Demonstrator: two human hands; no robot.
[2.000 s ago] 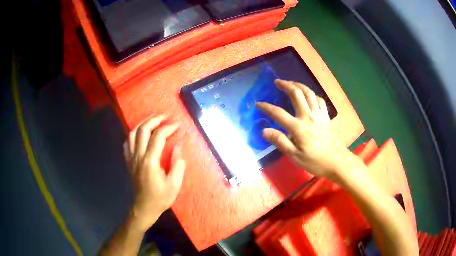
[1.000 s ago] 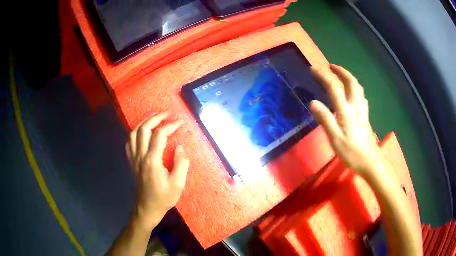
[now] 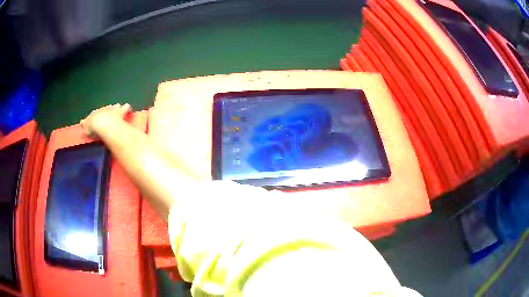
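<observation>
A tablet computer (image 3: 299, 139) lies on an orange-red foam sheet (image 3: 400, 203) in the middle, its screen on with a blue swirl desktop. A second tablet (image 3: 75, 203), also lit with a blue picture and white glare, lies on a foam sheet (image 3: 124, 214) to the left. An arm in a pale yellow sleeve crosses from the bottom right. Its hand, my right hand (image 3: 107, 120), is at the far edge of the left foam sheet. Its fingers are small and unclear, so I cannot tell if they grip. My left hand is not in view.
A tall stack of foam sheets (image 3: 423, 110) stands at the right with a dark tablet (image 3: 470, 49) on top. Another dark tablet (image 3: 10, 203) is cut off at the left edge. Green bench surface (image 3: 249, 43) lies behind. Blue shapes show at far left and lower right.
The view has turned, and more tablets show to the left and right. My right hand has left the tablet screen and reaches far left. My left hand has gone out of view.
</observation>
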